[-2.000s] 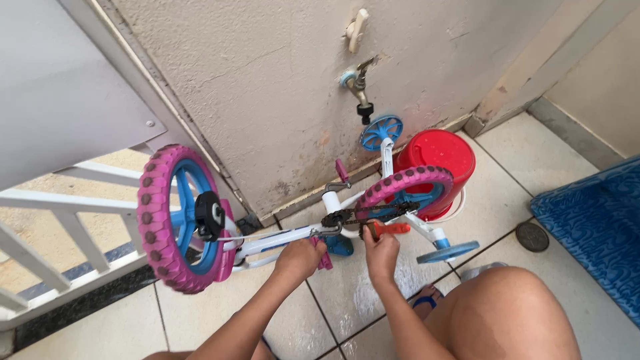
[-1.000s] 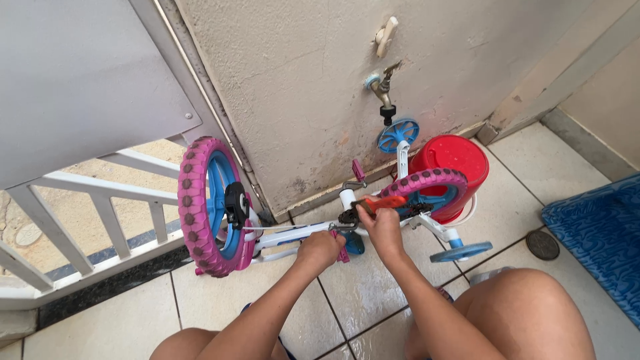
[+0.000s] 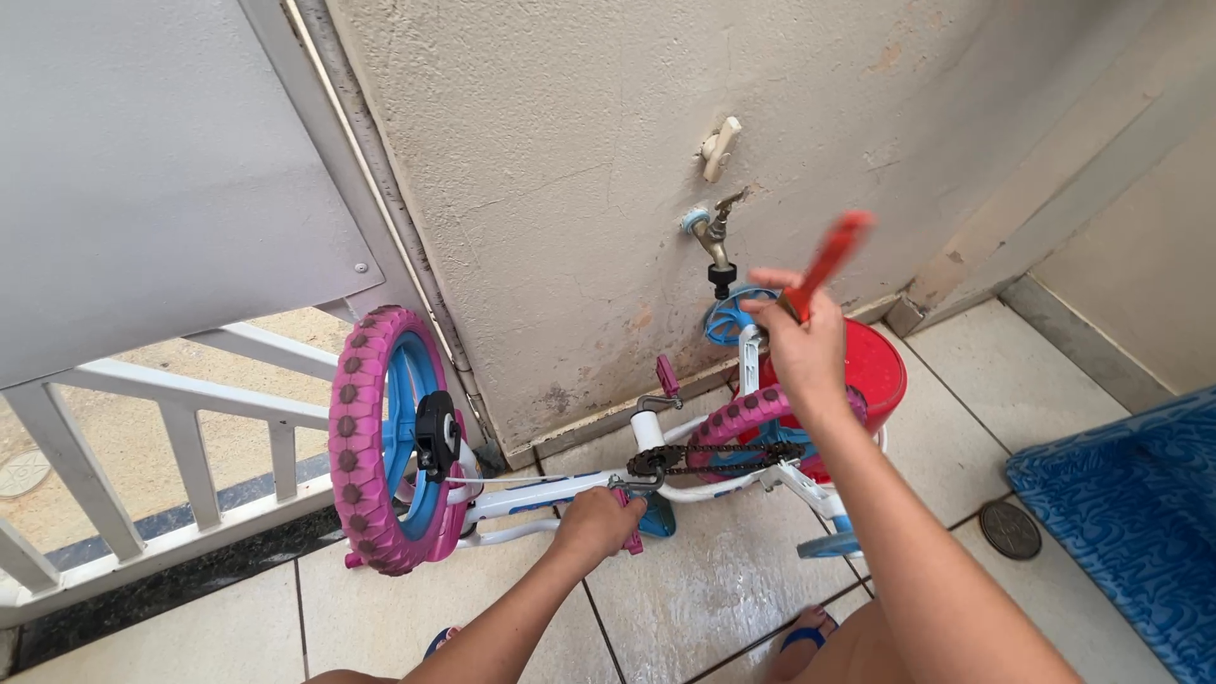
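Note:
A small child's bicycle with a white frame [image 3: 541,491] lies upturned on the tiled floor. Its front wheel [image 3: 361,446] has a pink tire and blue spokes. The rear wheel [image 3: 741,418] is partly behind my right arm. My left hand [image 3: 600,522] is closed around a pink pedal [image 3: 632,541] beside the chain [image 3: 717,461]. Raised above the rear wheel, my right hand [image 3: 807,342] grips a red-handled brush [image 3: 831,256], blurred; its lower end is hidden by the hand. One training wheel [image 3: 727,318] is near the wall, the other [image 3: 828,544] near the floor.
A metal tap [image 3: 714,237] and a white valve handle [image 3: 720,149] stick out from the wall. Behind the rear wheel stands a red bucket [image 3: 874,370]. A white gate [image 3: 190,408] is at left, with a blue patterned mat [image 3: 1130,513] and a round drain cover [image 3: 1009,530] at right.
My right hand has risen from the chain area with the red-handled tool, toward the upper training wheel. My left hand stays beside the crank. The view has shifted.

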